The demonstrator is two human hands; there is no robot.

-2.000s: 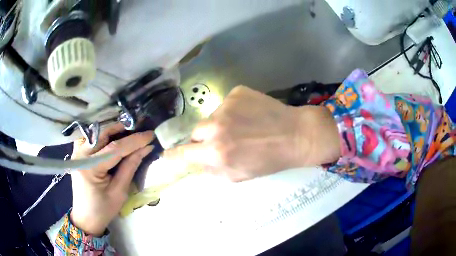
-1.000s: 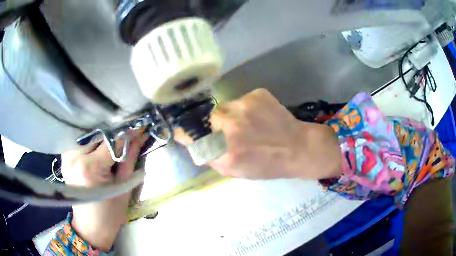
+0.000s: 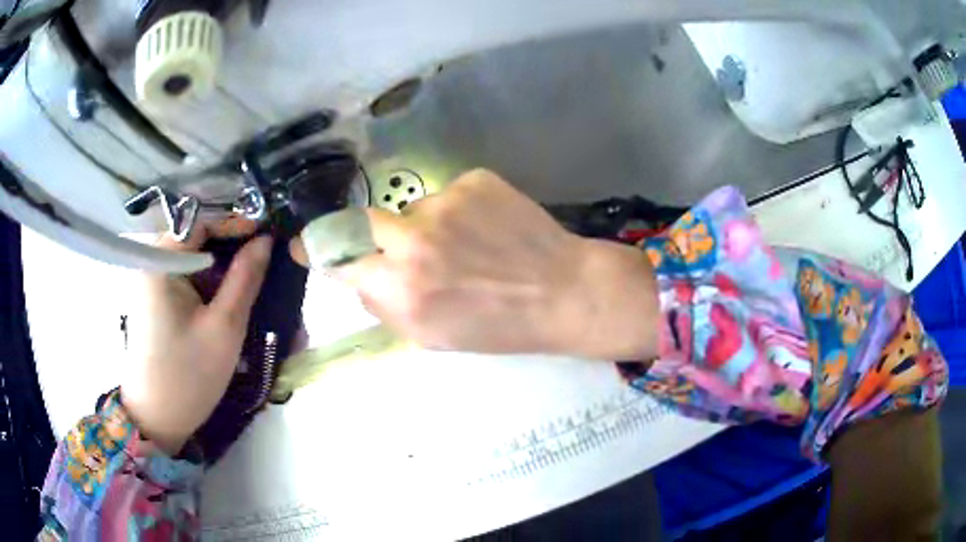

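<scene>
A dark navy-purple bag panel (image 3: 284,302) lies under and beside my left hand, with a silver zip (image 3: 269,365) along its lower part. My left hand (image 3: 207,318) holds the panel near the needle area (image 3: 312,185), thumb on the fabric and other fingertips partly hidden behind the wire thread guides (image 3: 180,212). My right hand (image 3: 477,270) is at the needle area, its fingers bent beside the pale cream lamp block (image 3: 341,237). Its fingertips are partly hidden by the block, and I cannot tell whether they grip the fabric.
The machine head with its cream tension knob (image 3: 178,58) overhangs at upper left. Thread snips (image 3: 625,215) lie behind my right wrist. Yellow tape (image 3: 339,358) and a printed ruler (image 3: 572,439) mark the tabletop. A black cord (image 3: 900,191) lies at right; a blue crate (image 3: 741,466) is below the edge.
The view has shifted back from the tension knob. The panel with its silver zip now shows below my left hand, which has turned more upright. My right hand stays beside the lamp block.
</scene>
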